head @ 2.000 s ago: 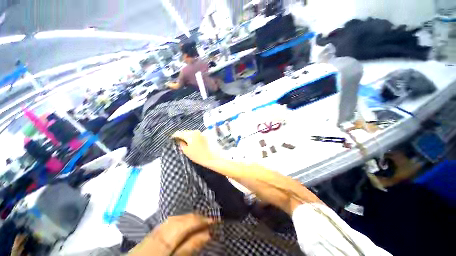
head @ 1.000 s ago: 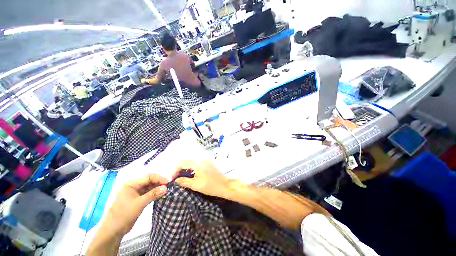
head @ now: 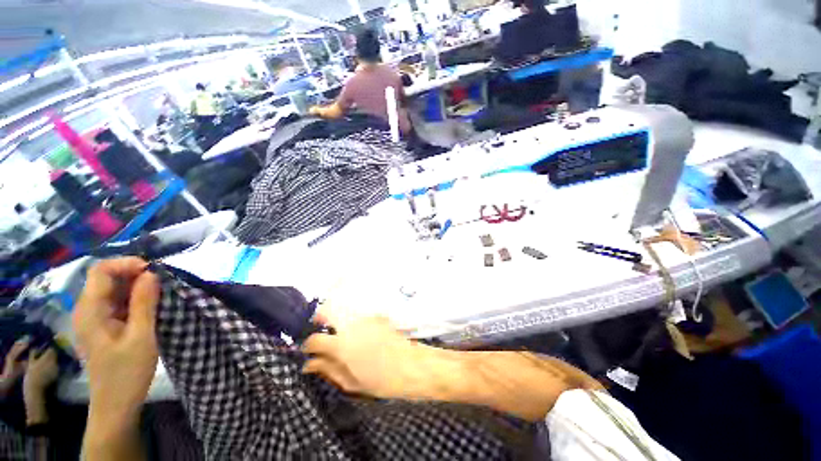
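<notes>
A black-and-white gingham panel (head: 239,369) hangs over the lap, with plain black fabric (head: 261,304) along its upper edge. My left hand (head: 119,315) pinches the panel's upper left corner, raised at the left. My right hand (head: 351,347) grips the fabric edge further right, in front of the table; its fingertips are partly hidden in the cloth. The white sewing machine (head: 504,162) stands behind, its needle area (head: 425,216) with no cloth under it. A crumpled gingham pile (head: 315,185) lies left of the machine head.
Red-handled scissors (head: 502,213), small brown pieces (head: 504,256) and black snips (head: 608,251) lie on the machine bed. Beige cords (head: 668,279) hang at the right edge. A blue bin (head: 792,378) is lower right. A person (head: 369,85) sits beyond. Another person's hands (head: 38,369) show at far left.
My hands were together at the fabric edge; my left hand has moved left and up with the corner, spreading the edge between both hands. The view has shifted, so the machine appears further right.
</notes>
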